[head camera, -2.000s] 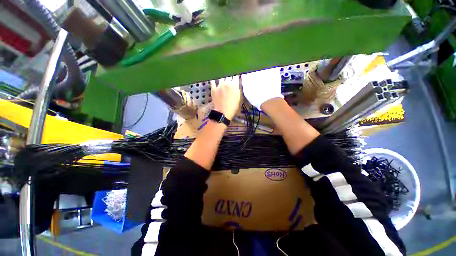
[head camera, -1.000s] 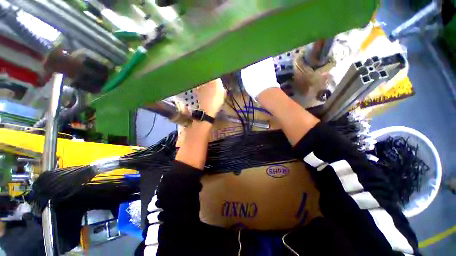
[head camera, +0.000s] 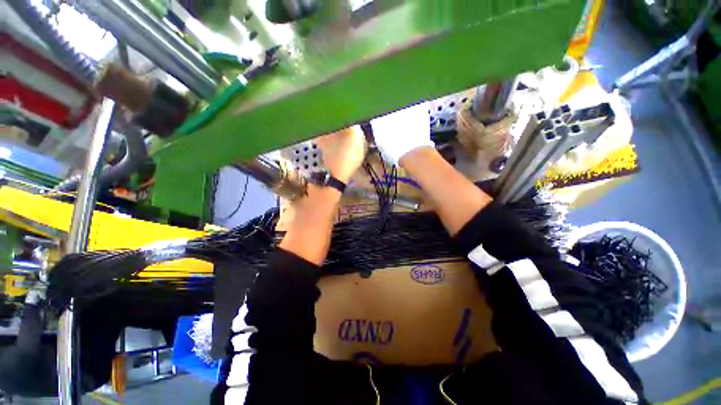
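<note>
My left hand (head camera: 343, 154), bare with a dark wristband, reaches to the lower edge of the green platen (head camera: 371, 75); its fingertips are hidden. My right hand (head camera: 402, 134), in a white glove, is close beside it, its fingertips also hidden. Several black cables (head camera: 385, 183) hang down between the hands towards me. What the hands hold cannot be seen. A thick bundle of black cables (head camera: 395, 240) lies across the cardboard cover (head camera: 395, 312) under my forearms. A narrow silver metal strip (head camera: 407, 202) lies behind the bundle.
Green-handled pliers (head camera: 217, 103) lie on the platen. A metal profile (head camera: 545, 146) and a steel column (head camera: 492, 103) stand at right. A white bucket (head camera: 677, 277) holds black pieces. A blue bin (head camera: 186, 340) is at lower left. A metal rail (head camera: 85, 198) carries cables at left.
The view shifts throughout. Both hands remain near the platen's edge; they were farther apart one second ago and are closer together now. The cables between them hang in a narrower group.
</note>
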